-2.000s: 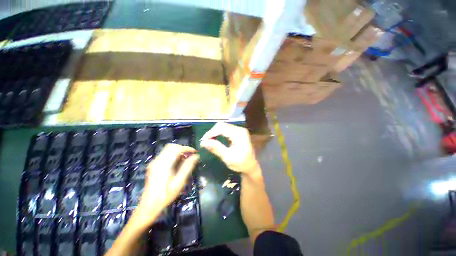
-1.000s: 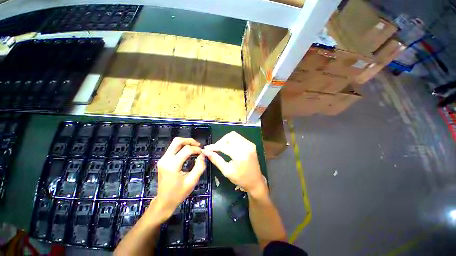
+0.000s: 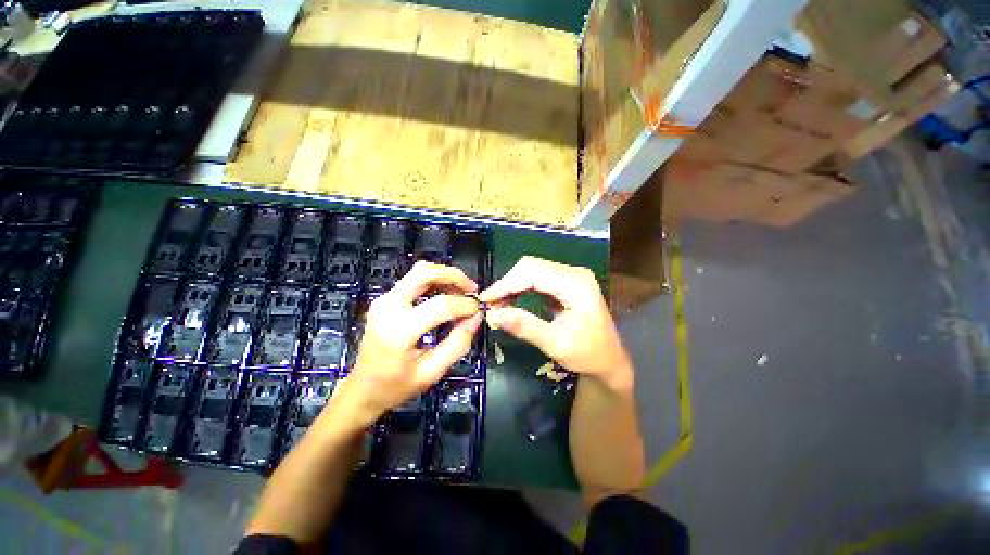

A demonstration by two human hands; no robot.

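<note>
My left hand point(image 3: 418, 336) and my right hand point(image 3: 559, 320) meet at the fingertips over the right part of a glossy black tray point(image 3: 252, 369). Between them they pinch a tiny dark part point(image 3: 482, 307), mostly hidden by the fingers. The tray has three rows of pockets, most holding black plastic housings point(image 3: 280, 325) with grey details. My left hand and forearm cover some pockets. The top right pocket looks without a housing.
Cream scraps point(image 3: 551, 372) and a dark flat patch point(image 3: 535, 421) lie on the green bench point(image 3: 521, 450) by my right forearm. Another filled tray point(image 3: 27, 271) is at left. Dark trays point(image 3: 130, 87), plywood point(image 3: 434, 119), a white post point(image 3: 695, 103) and cartons point(image 3: 749, 141) stand beyond. A red-orange stand point(image 3: 103, 461) is lower left.
The view has shifted, so the tray and bench sit differently in the picture. My hands, apart at first, have come together at the fingertips. The red-orange stand shows more fully.
</note>
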